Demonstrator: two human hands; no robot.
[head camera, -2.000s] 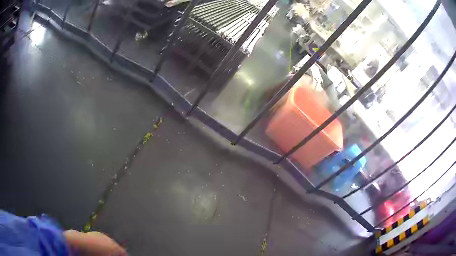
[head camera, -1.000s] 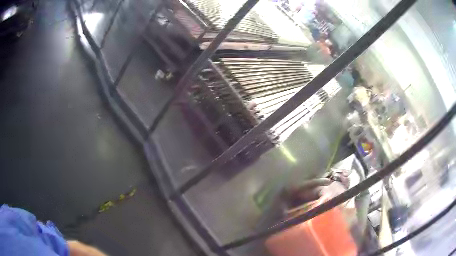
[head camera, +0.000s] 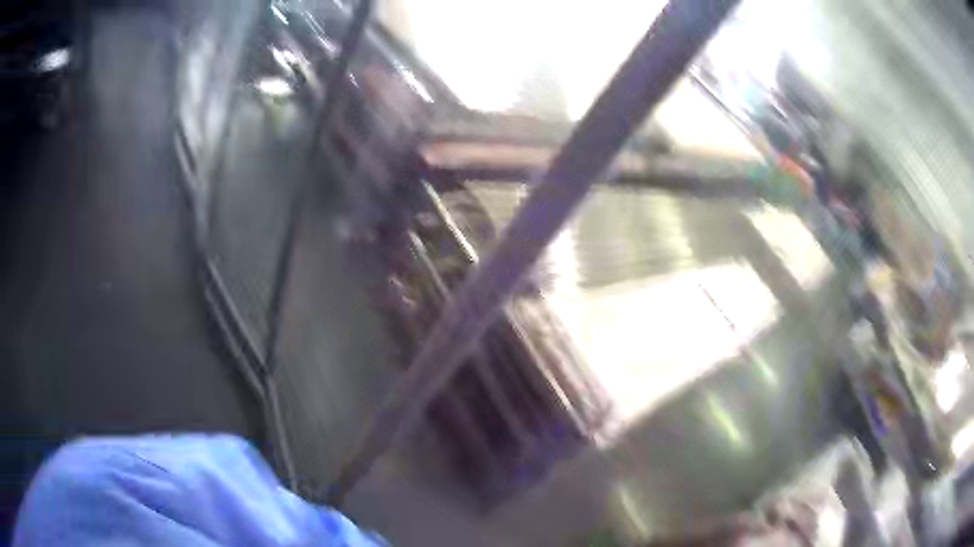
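A blue sleeve (head camera: 160, 494) fills the lower left corner. No hand shows at its end; both of my hands are out of the picture. In front of me a dark diagonal bar (head camera: 513, 251) crosses the view, with a thinner bar (head camera: 304, 203) to its left. Behind the bars stands a long rack (head camera: 662, 310) with a bright, pale top. The picture is badly blurred, so its details cannot be told.
A dark grey floor (head camera: 107, 321) lies at the left, bounded by a bent rail (head camera: 230, 321) at the foot of the bars. Blurred clutter (head camera: 897, 353) runs along the right side. More shiny floor (head camera: 716, 427) shows beyond the rack.
The view has swung and come nearer the rack. The orange crate has left the picture. The blue sleeve shows larger and further right, and the bit of bare skin beside it has gone.
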